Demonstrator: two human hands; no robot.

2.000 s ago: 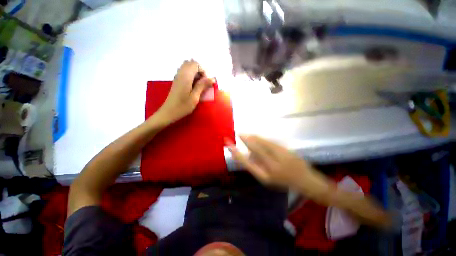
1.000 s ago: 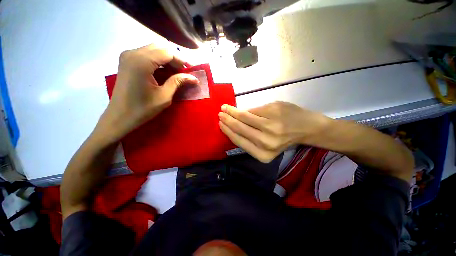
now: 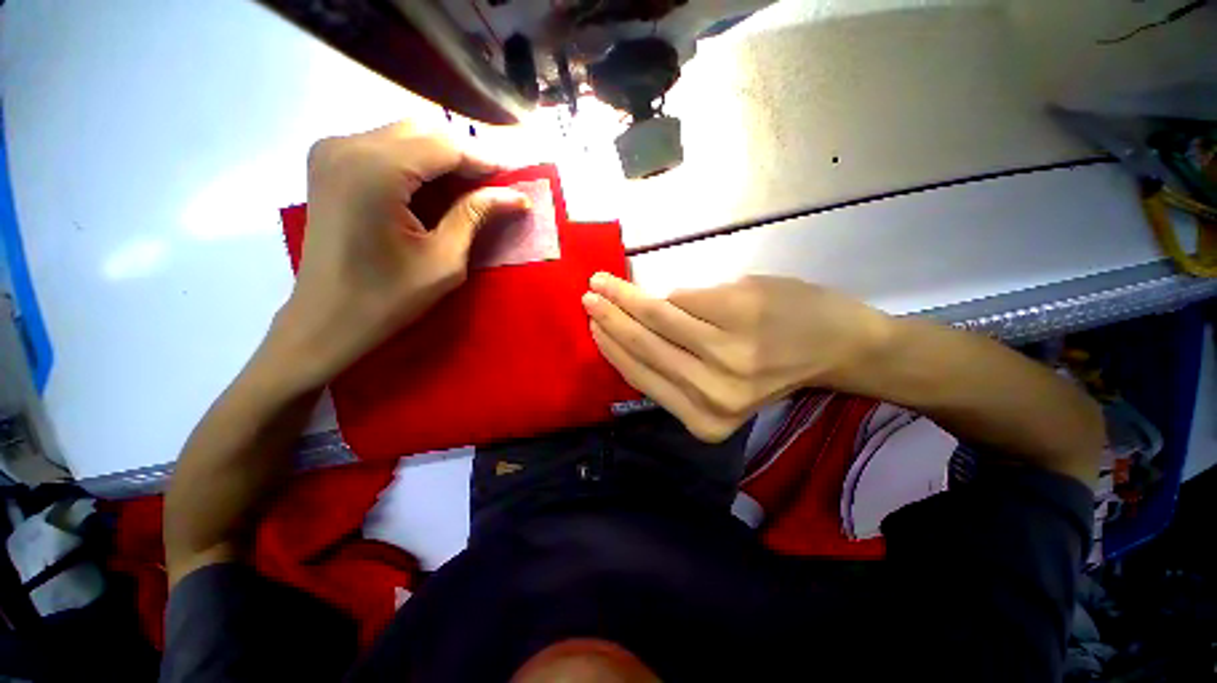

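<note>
A red cut panel (image 3: pixel 467 354) lies on the white table in front of me, its near end at the table's front edge. A pale pink-white patch (image 3: pixel 534 227) sits near its stepped far corner. My left hand (image 3: pixel 387 220) pinches the panel's far edge at the patch, thumb on the patch. My right hand (image 3: pixel 727 350) has its fingertips on the panel's right edge; whether it grips the cloth cannot be told. The presser foot and needle area (image 3: pixel 567 114) is in lamp glare just beyond the panel. A grey square block (image 3: pixel 649 147) hangs right of it.
The sewing machine head (image 3: pixel 441 47) is overhead. Scissors with yellow handles (image 3: pixel 1170 227) lie at the table's right end. Red bundles (image 3: pixel 314 534) are below the table at left. Spare red and pale pieces (image 3: pixel 828 467) are right of my lap. A blue crate (image 3: pixel 1158 454) stands lower right.
Since two seconds ago the view has shifted and the panel's far end lies close to the needle area. Over the last second the hands and panel have hardly moved.
</note>
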